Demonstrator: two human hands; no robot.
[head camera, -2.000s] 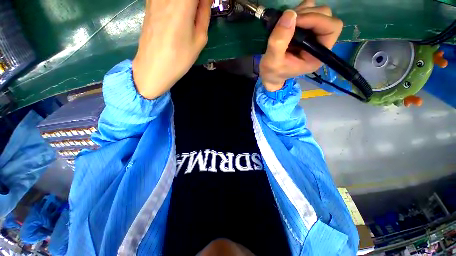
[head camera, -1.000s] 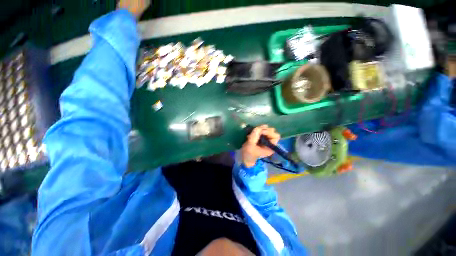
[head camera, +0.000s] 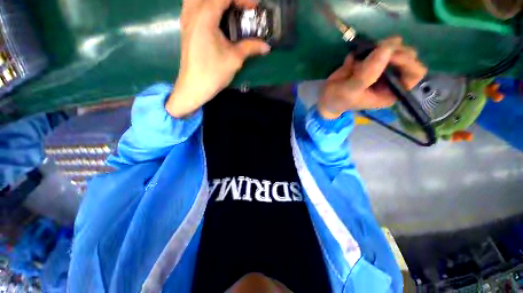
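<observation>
My left hand (head camera: 209, 57) is at the bench edge, thumb on the near side and fingers on the far side of the dark soldering fixture (head camera: 278, 26). A small silvery module (head camera: 252, 24) shows between thumb and fingers, at the fixture's left part; its detail is blurred. My right hand (head camera: 375, 77) holds the black soldering iron (head camera: 401, 100) like a pen. Its metal tip points up and left, to the right of the fixture and apart from it.
The green basket's rim (head camera: 453, 20) is at the top right, with part of a brown round tub (head camera: 504, 6). A small green fan (head camera: 441, 100) is beyond the bench edge at right. Trays of modules (head camera: 80, 157) are stacked at lower left; another tray (head camera: 8, 68) is at the left rim.
My left hand has come back from far out over the bench to the fixture. My right hand still holds the iron. The view has tilted down, so the module pile is out of the picture.
</observation>
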